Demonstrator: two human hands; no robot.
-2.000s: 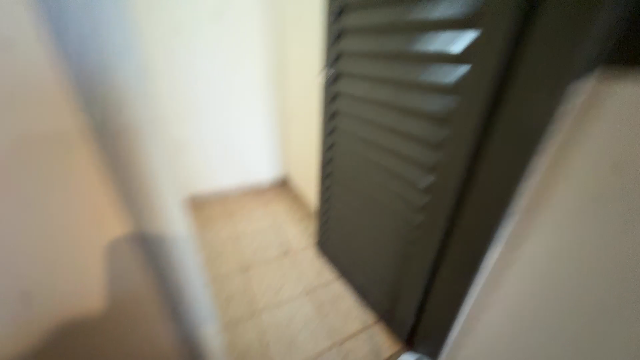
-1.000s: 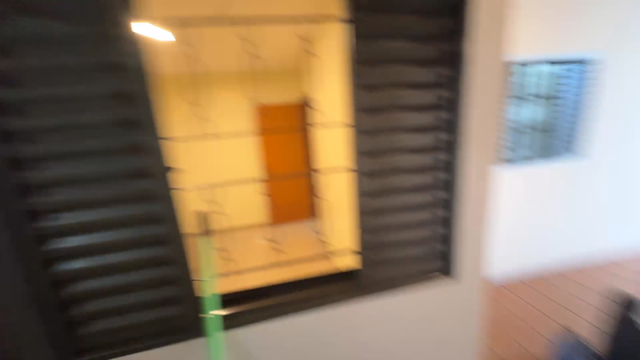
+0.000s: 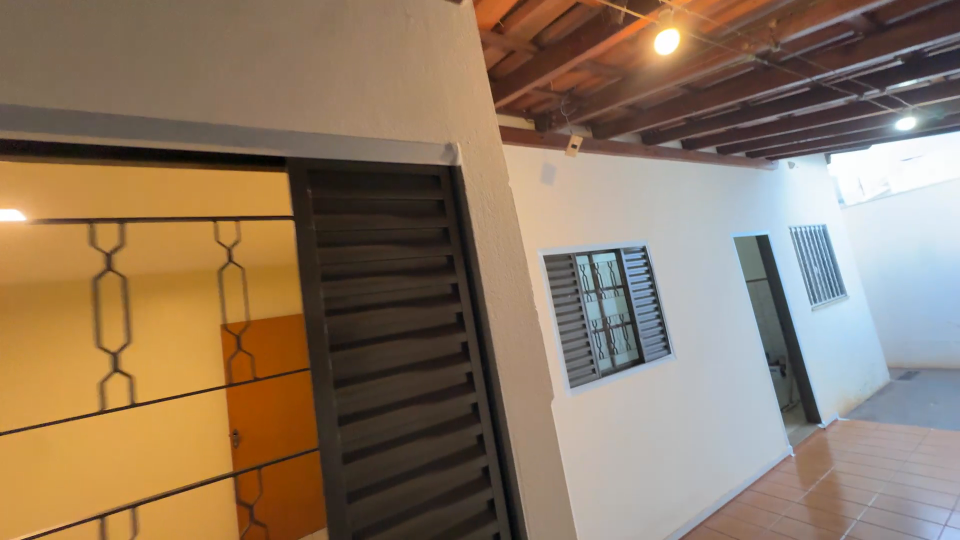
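Neither my left hand nor my right hand shows in the head view. Close by on the left is a window with a dark louvered metal shutter and a dark metal grille. Through the grille I see a yellow-lit room with an orange-brown door. What my hands hold or touch is hidden.
A white wall runs back on the right, with a shuttered window, an open doorway and a barred window. Glossy reddish floor tiles lie below. Overhead are wooden beams and a lit bulb.
The view has swung widely, from a louvered panel above floor tiles to the grilled window, then up and right to the beams. The green strip seen one second ago is out of view.
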